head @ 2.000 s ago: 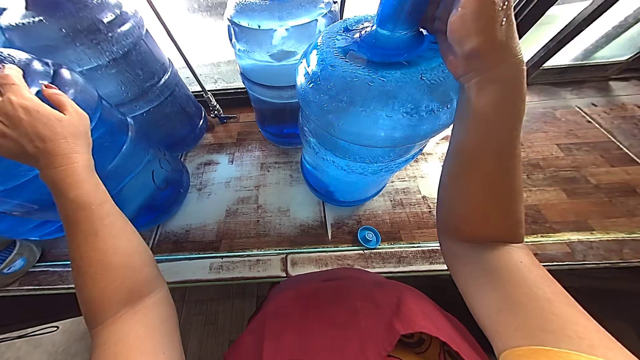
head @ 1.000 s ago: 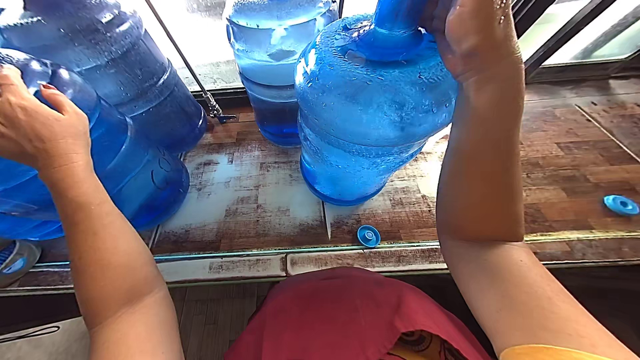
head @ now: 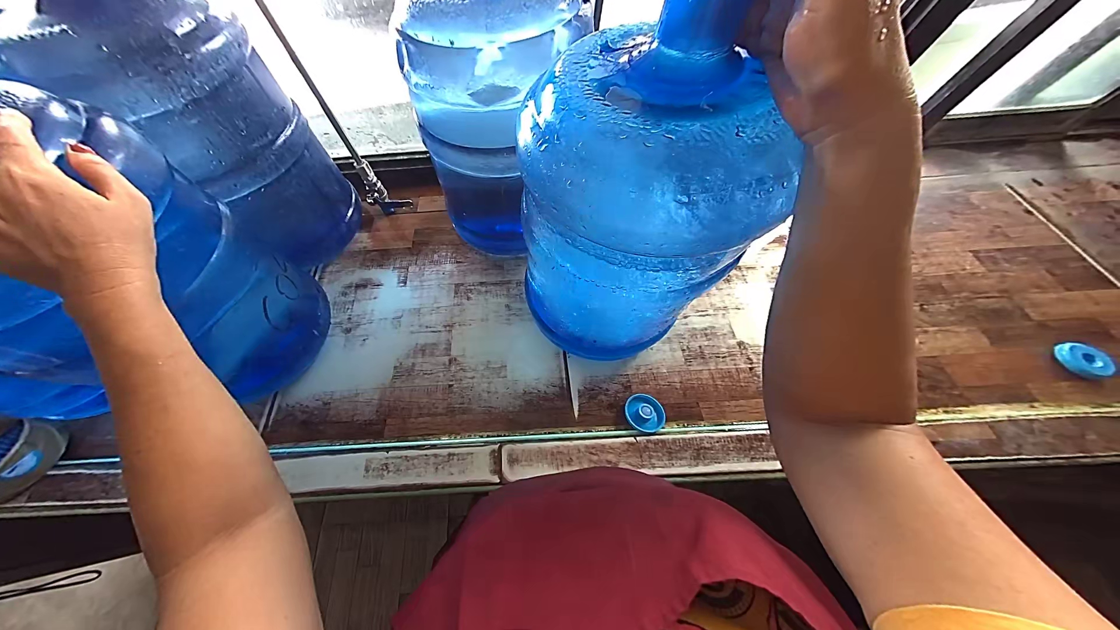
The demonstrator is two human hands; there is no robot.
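At the left edge my left hand [head: 74, 210] lies on the upper part of a large blue plastic water jug [head: 219, 297], thumb spread and fingertips partly cut off by the frame. My right hand [head: 831, 70] is raised at the neck of another blue water jug [head: 656, 192], which stands on the counter with droplets on it. The fingers are partly hidden, so their grip on the neck cannot be made out. A small blue cap [head: 645, 413] lies in front of this jug, near the counter edge. Another blue cap [head: 1084, 360] lies at the far right.
Two more blue jugs stand behind, one at the back left [head: 236, 114] and one at the back centre [head: 481, 131], by the window. A thin rod with a metal fitting [head: 374, 185] reaches down between them. The wood-patterned counter [head: 411, 350] has a raised front edge.
A blue cap now lies on the counter at the far right, where the earliest frame shows none. Both hands and the jugs have stayed in about the same places.
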